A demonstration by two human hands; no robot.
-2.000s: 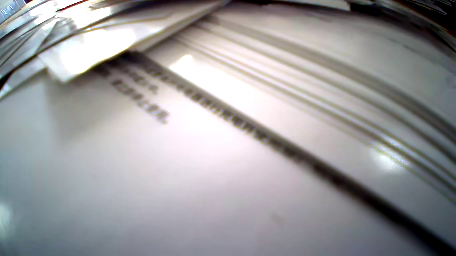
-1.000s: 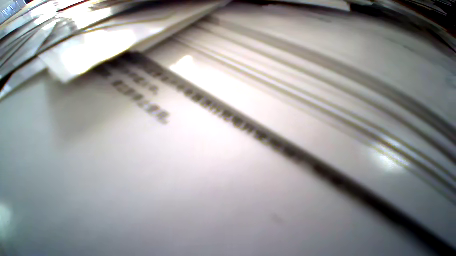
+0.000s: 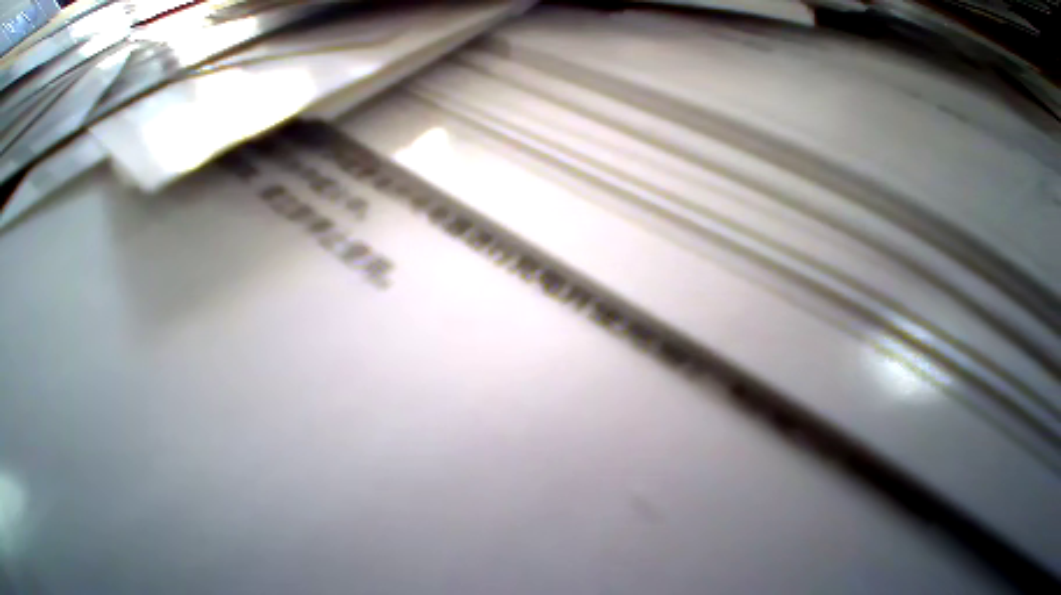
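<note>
A pale printed sheet (image 3: 407, 430) fills most of the view, very close and blurred. Short lines of dark print, too blurred to read, lie near its upper left. A long dark line with print along it runs from the upper left to the lower right. Beyond it, white layered sheets (image 3: 698, 174) show several parallel edges. The bright corner of another white sheet (image 3: 204, 122) overlaps the printed sheet at the upper left. Neither my left hand nor my right hand is in view.
More white papers (image 3: 70, 87) overlap at odd angles at the far upper left. Dark, unclear shapes (image 3: 1001, 26) show at the upper right rim. Glare spots lie on the sheets.
</note>
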